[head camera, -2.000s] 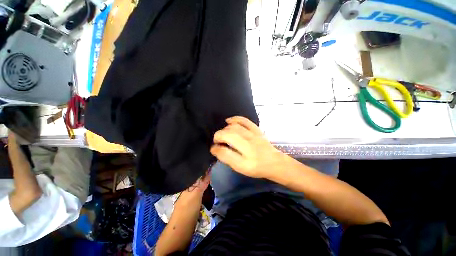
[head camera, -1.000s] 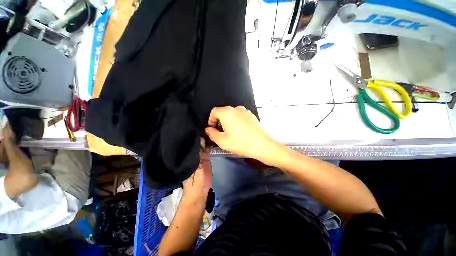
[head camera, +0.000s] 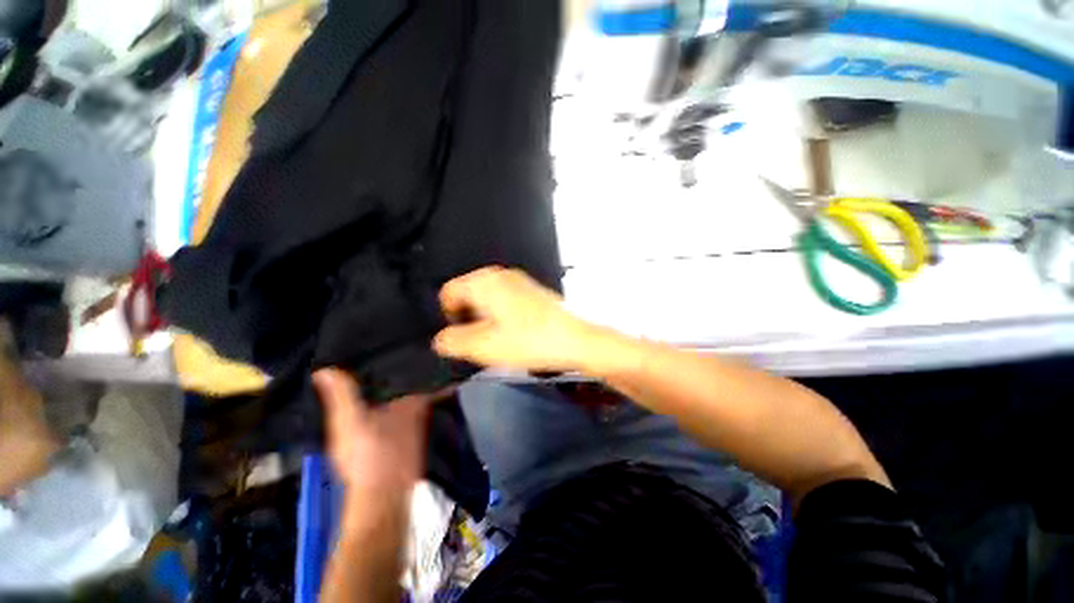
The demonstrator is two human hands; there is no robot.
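A large black garment (head camera: 389, 177) lies over the left part of the white table and hangs over its front edge towards the lap. My right hand (head camera: 501, 320) is at the garment's lower right part, thumb and fingers pinched on the cloth. My left hand (head camera: 375, 436) is lower and to the left, at the garment's bottom edge, thumb up and blurred. Its fingers are partly hidden, so its hold on the cloth cannot be told. The frame is blurred.
The sewing machine head (head camera: 907, 71) is at the upper right. Scissors (head camera: 850, 257) with green and yellow handles lie right of the needle area. Red-handled scissors (head camera: 145, 300) lie far left. A blue crate (head camera: 312, 518) is by the lap. Another person's arm (head camera: 21, 424) shows at the left edge.
My left hand has come out from under the cloth and moved left, with its thumb now showing. My right hand has shifted slightly left and down. The cloth's lower end is refolded. The view has shifted.
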